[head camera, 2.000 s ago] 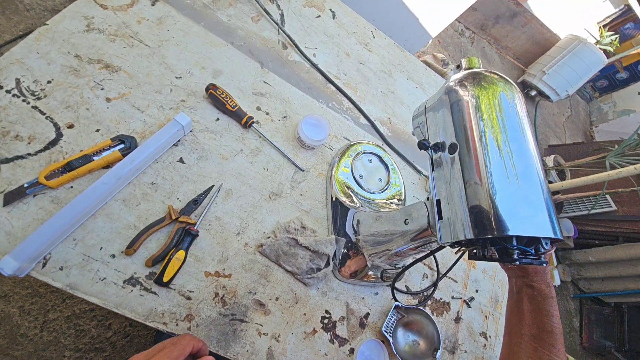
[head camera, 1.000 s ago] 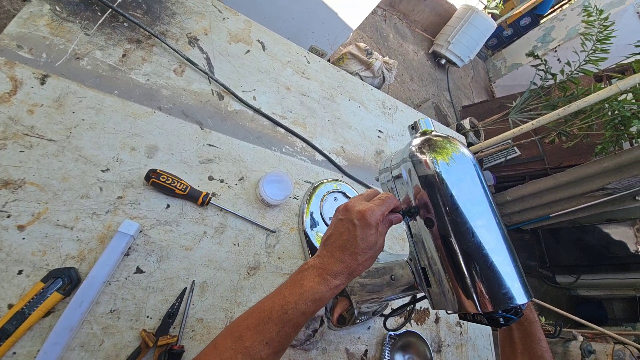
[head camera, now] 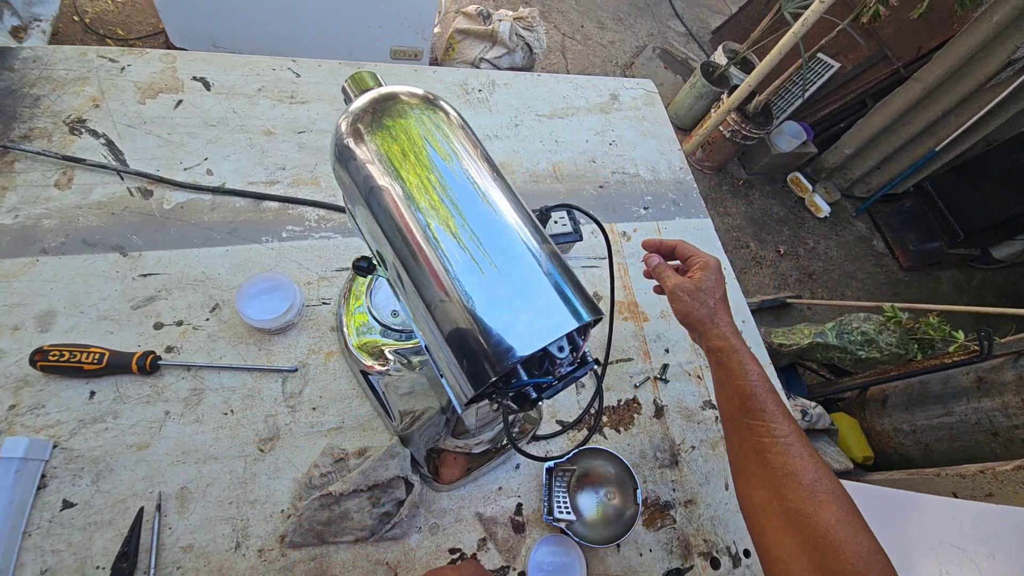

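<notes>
A chrome appliance (head camera: 456, 216), which looks like a stand mixer, has its rear end uncovered, with wiring and a motor part (head camera: 552, 372) showing. A black knob (head camera: 364, 266) is on its side, above the shiny base (head camera: 384, 352). My right hand (head camera: 684, 284) hovers to the right of the housing, thumb near the index finger, nothing visible in it. Only a sliver of my left hand (head camera: 460, 569) shows at the bottom edge. The round vented metal end cover (head camera: 596, 496) lies on the worktop near several screws (head camera: 662, 372). A grey rag (head camera: 352, 496) lies beside the base.
Left on the worktop (head camera: 200, 416) are a screwdriver (head camera: 92, 360), a lidded round tub (head camera: 270, 302) and pliers (head camera: 128, 544). A second tub (head camera: 556, 556) sits by the cover. A black cable (head camera: 184, 186) runs left; a socket block (head camera: 562, 226) is behind the mixer.
My left hand has left the knob and withdrawn to the bottom edge. My right hand, earlier at the rear end of the housing, is now away from it to the right. The view has shifted.
</notes>
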